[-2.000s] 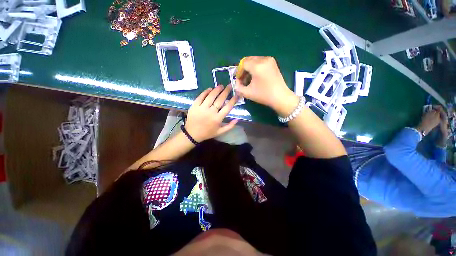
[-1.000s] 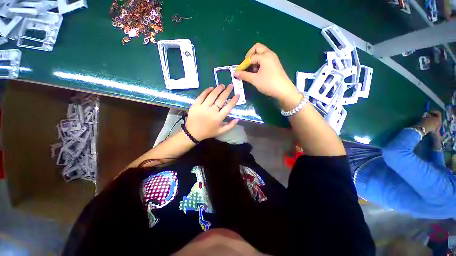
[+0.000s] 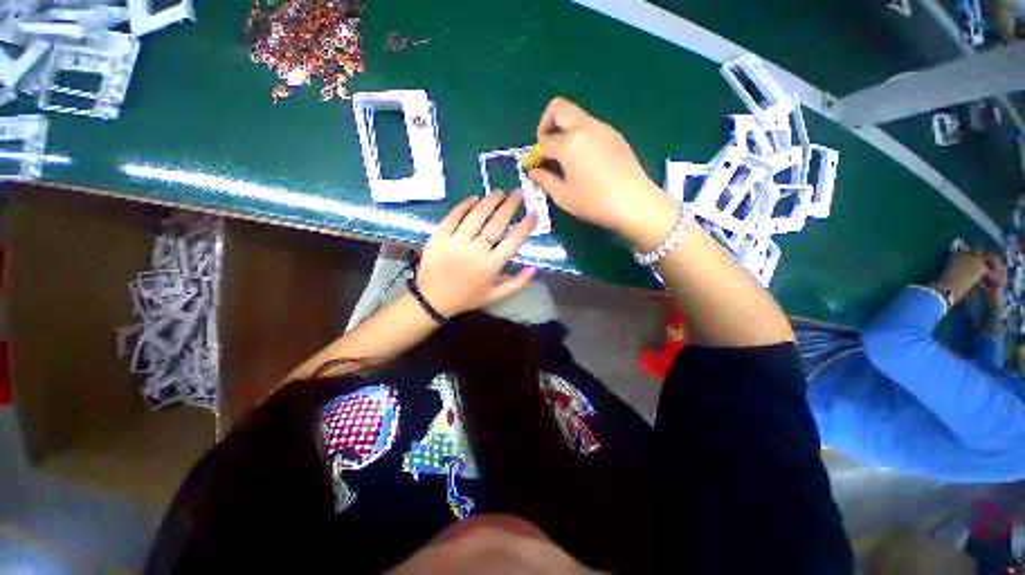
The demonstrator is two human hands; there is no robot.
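A white front housing point(image 3: 537, 207) lies flat on the green bench near its front edge. My left hand point(image 3: 472, 253) rests with its fingertips on the housing's lower part and steadies it. My right hand point(image 3: 587, 169) is above the housing's upper right side, fingers bent together, with a yellow finger cot point(image 3: 533, 156) touching or just over the frame. Whether a small part is between these fingertips cannot be seen. Stacked white housings point(image 3: 425, 160) lie to the left of the working spot. A heap of small coppery contacts point(image 3: 306, 45) lies farther back.
Loose white housings point(image 3: 736, 191) are piled at the right, and more point(image 3: 90, 73) at the far left. An open carton point(image 3: 79, 337) of white parts is below the bench edge. A pale rail point(image 3: 674, 32) bounds the bench. Another person's blue sleeve point(image 3: 916, 365) is at the right.
My right hand first lifted slightly off the housing, then came down again at its upper right side. My left hand stays on the housing.
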